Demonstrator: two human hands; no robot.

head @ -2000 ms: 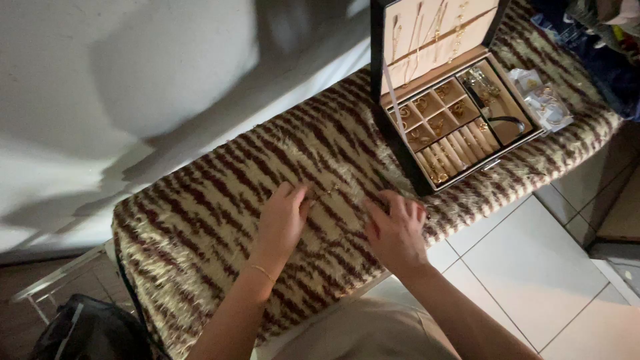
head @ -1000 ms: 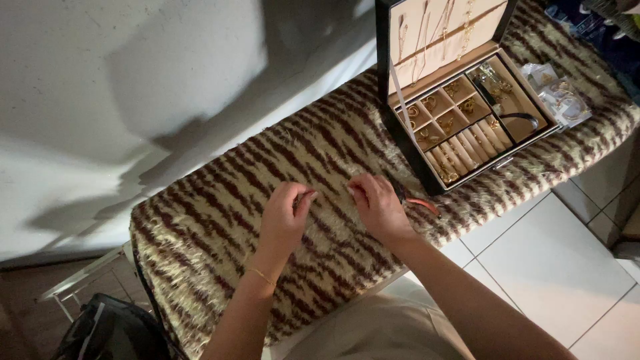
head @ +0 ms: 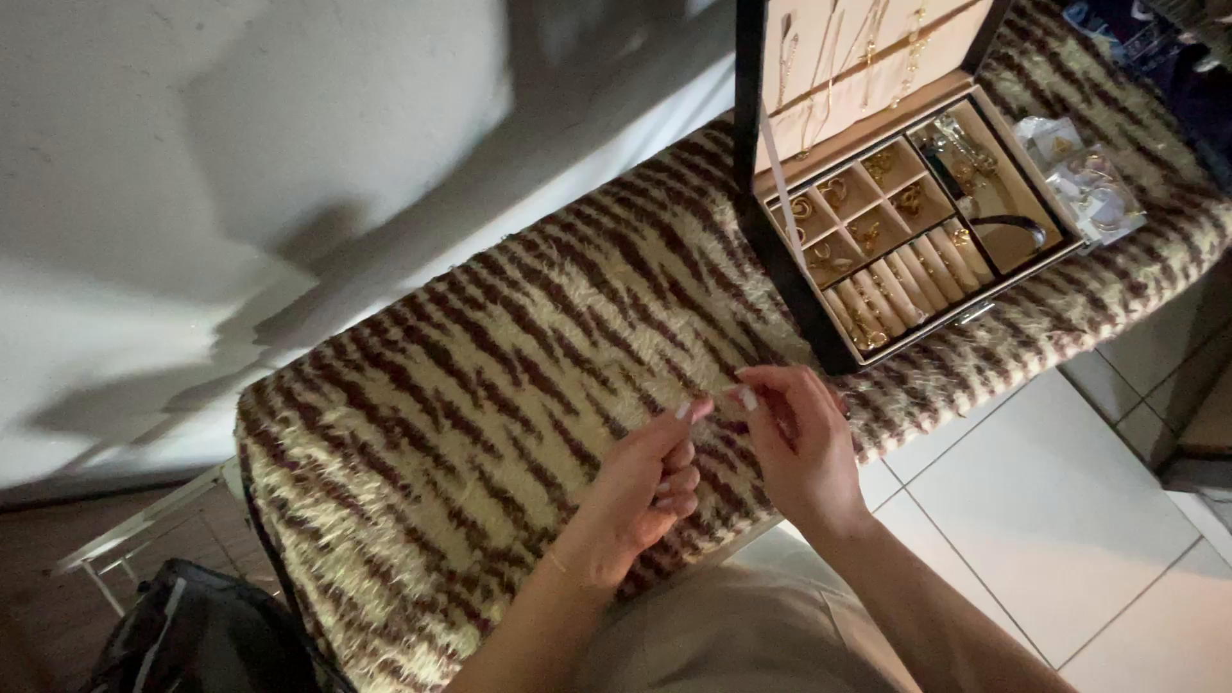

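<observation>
Both hands are held close together above a striped, furry cover, just in front of an open jewelry box [head: 830, 327]. My left hand [head: 647, 481] has its thumb and index finger pinched, the other fingers curled. Facing it, my right hand [head: 801, 438] pinches with thumb and fingertips. Something thin and pale may span the small gap between the fingertips; it is too small to name. In the box, gold-coloured rings [head: 869, 337] sit by padded ring rolls [head: 895, 289], small compartments hold more jewelry [head: 910, 199], and necklaces [head: 871, 48] hang inside the lid.
The striped cover [head: 462, 385] lies over a long surface beside a pale wall [head: 337, 144]. Small clear plastic bags with jewelry [head: 1097, 197] lie right of the box. Dark cloth [head: 1169, 67] is at the upper right, a black bag [head: 207, 626] at the lower left, floor tiles [head: 1020, 500] below.
My hands were apart two seconds ago, resting at the cover; now their fingertips nearly meet. The red-handled tool seen beside my right hand one second ago is mostly hidden behind it.
</observation>
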